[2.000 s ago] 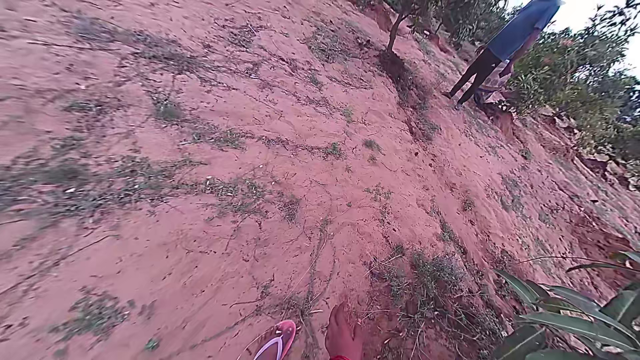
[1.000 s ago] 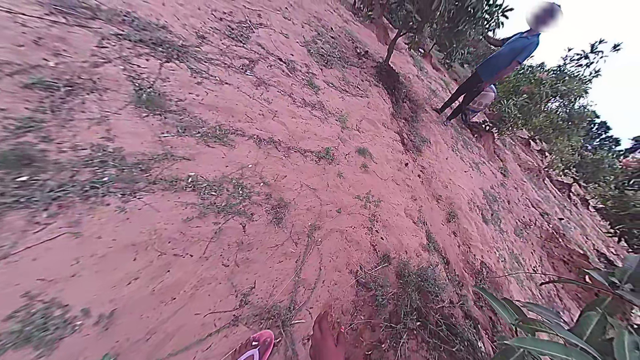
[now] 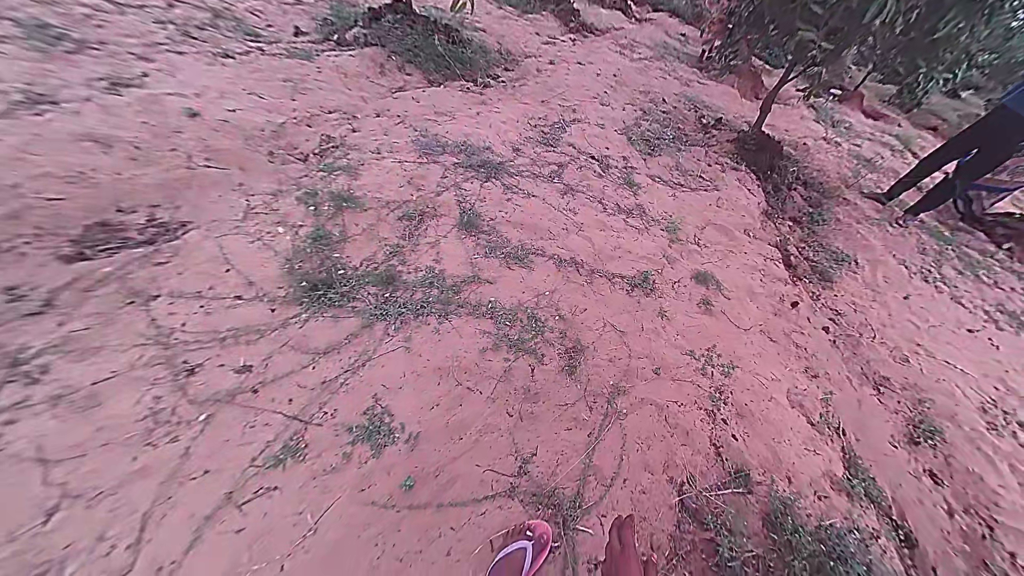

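Observation:
Neither my left hand nor my right hand shows in the head view. At the bottom edge, a flip-flop with a pale strap (image 3: 520,550) lies on reddish sandy soil (image 3: 264,400). Just right of it is a bare foot (image 3: 622,552), its toes pointing up the view; the two are a little apart. Low green weeds and dry runners (image 3: 416,296) spread over the ground ahead.
A small tree (image 3: 774,100) stands on a soil mound at the upper right. Beyond it, at the right edge, a person in dark trousers (image 3: 952,164) stands beside a partly hidden object. A shallow furrow runs down the right side. Grass clump (image 3: 436,44) lies at the top.
The view has swung left, so the person now stands at the right edge with the upper body mostly cut off. The leafy branch at the lower right has left the view.

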